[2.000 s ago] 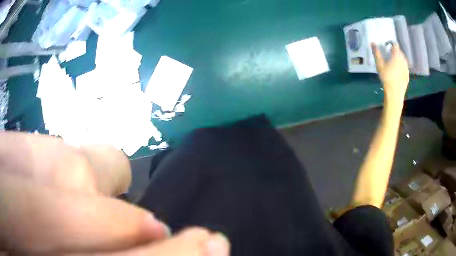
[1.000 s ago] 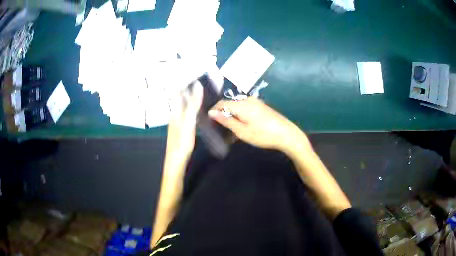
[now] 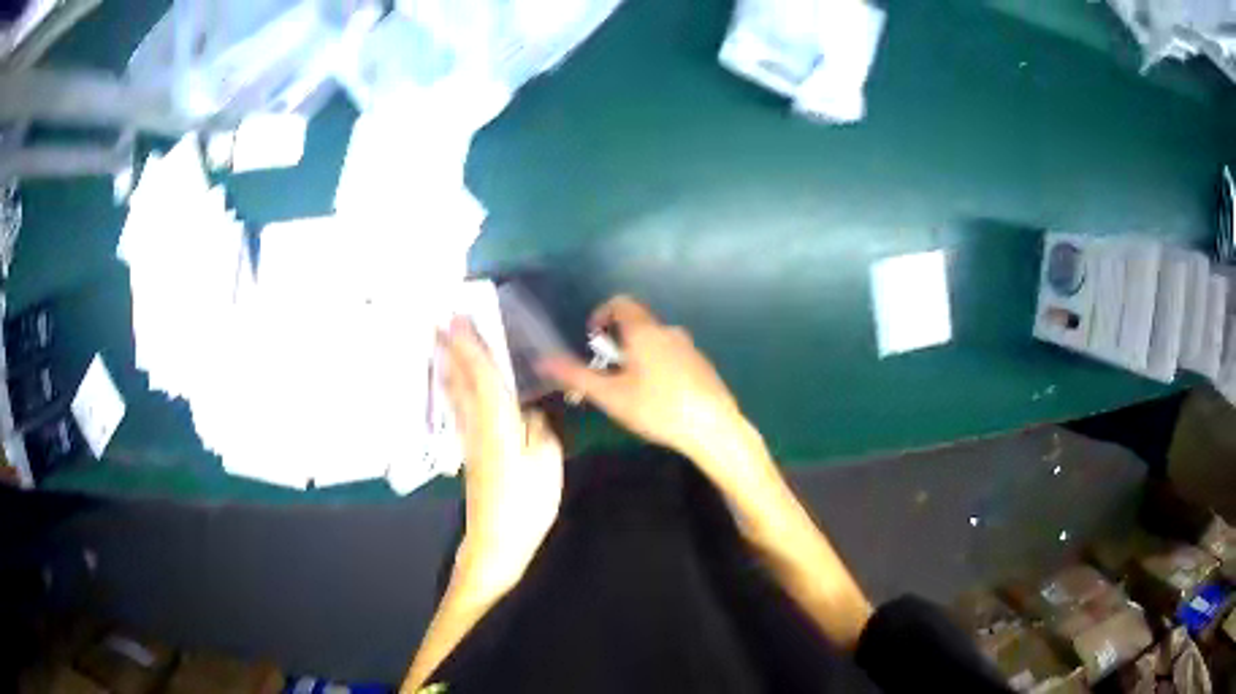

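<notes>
An open retail box point(image 3: 533, 334) with dark sides and a pale flap lies at the bench's front edge, right of the leaflet heap point(image 3: 312, 339). My left hand point(image 3: 504, 441) is on the box's left side, with a white square point(image 3: 485, 319) under its fingers. My right hand point(image 3: 664, 391) pinches a small white cable bundle point(image 3: 602, 350) between thumb and fingers, beside the box. The box's near end is partly hidden by my hands.
Finished boxes point(image 3: 1111, 301) stand in a row at the right. A lone white card point(image 3: 912, 302) lies left of them. A bagged device point(image 3: 802, 52) lies at the back. Dark open boxes point(image 3: 34, 380) are at far left. Cartons point(image 3: 1084, 610) stand on the floor.
My right hand, first at the finished boxes, came to the retail box and has now lifted a cable bundle. The box, raised and blurred one second ago, is now down at the bench edge.
</notes>
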